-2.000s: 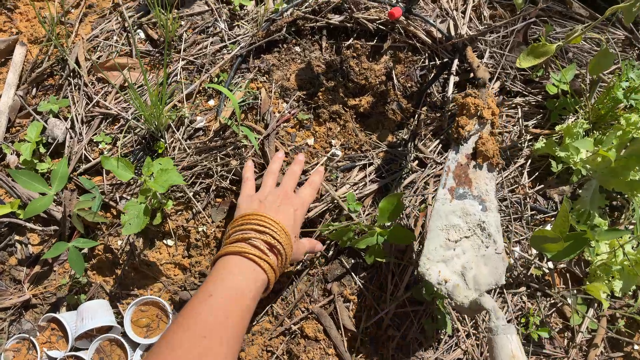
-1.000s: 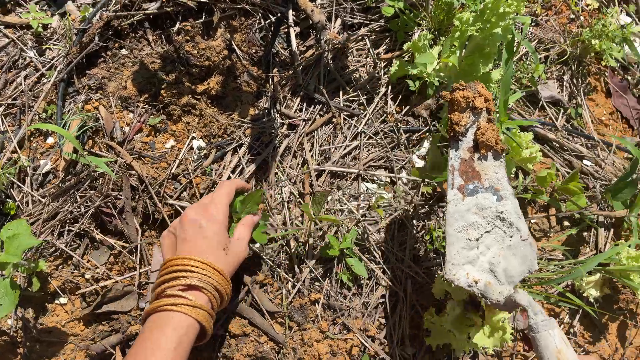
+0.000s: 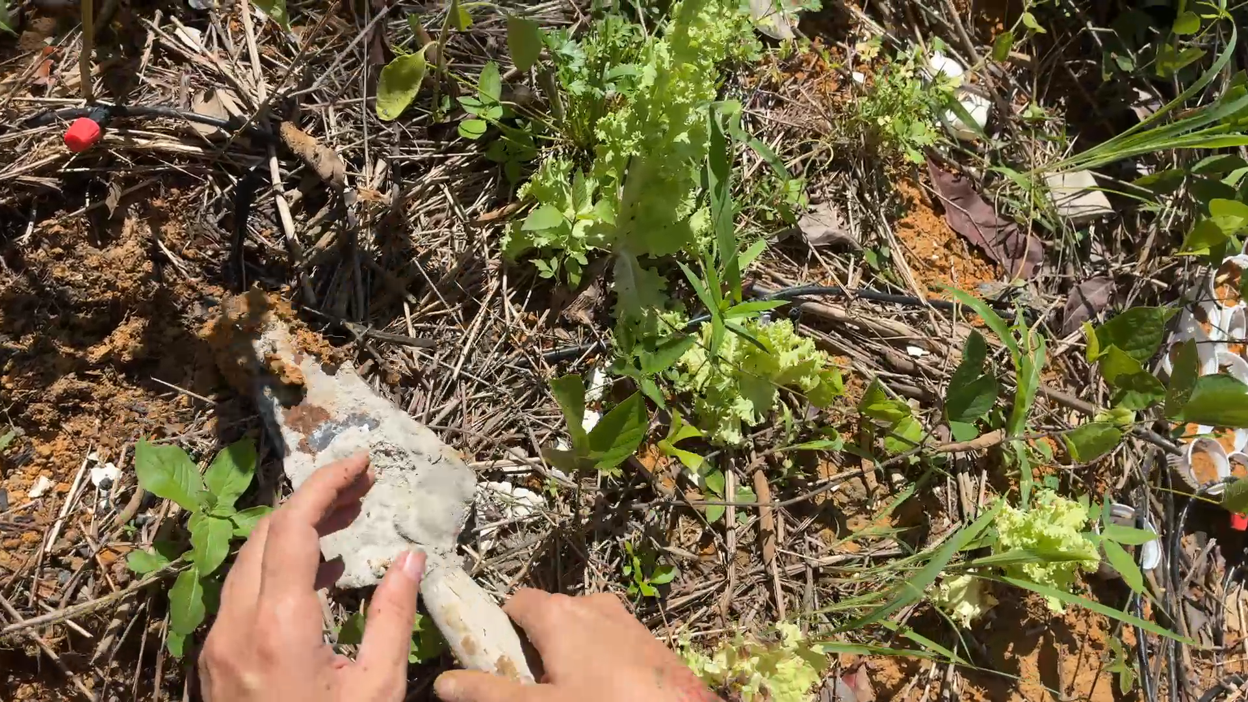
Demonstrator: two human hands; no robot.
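Note:
A trowel [image 3: 414, 487], its blade crusted with pale dried material and its tip with orange soil, lies slanting at lower left. At the bottom edge my right hand [image 3: 585, 648] is closed around its handle. Over the near part of the blade is my left hand [image 3: 312, 595], fingers apart and thumb by the blade's base; whether it touches the metal is hard to tell. A small broad-leaved plant [image 3: 210, 526] grows just left of that hand. Beyond the blade's tip is dug orange soil [image 3: 107, 302].
Curly light-green lettuce [image 3: 653, 185] grows at upper centre, with more leaves [image 3: 756, 375] below it. A black irrigation tube [image 3: 858, 292] crosses the straw mulch. A red fitting [image 3: 83, 134] lies at upper left. Small white cups [image 3: 1204, 463] with soil stand at the right edge.
The right hand has come into view on the trowel's handle. My left hand, earlier fingering a small plant, is now over the blade. The trowel's tip now points up and left; the view has shifted right.

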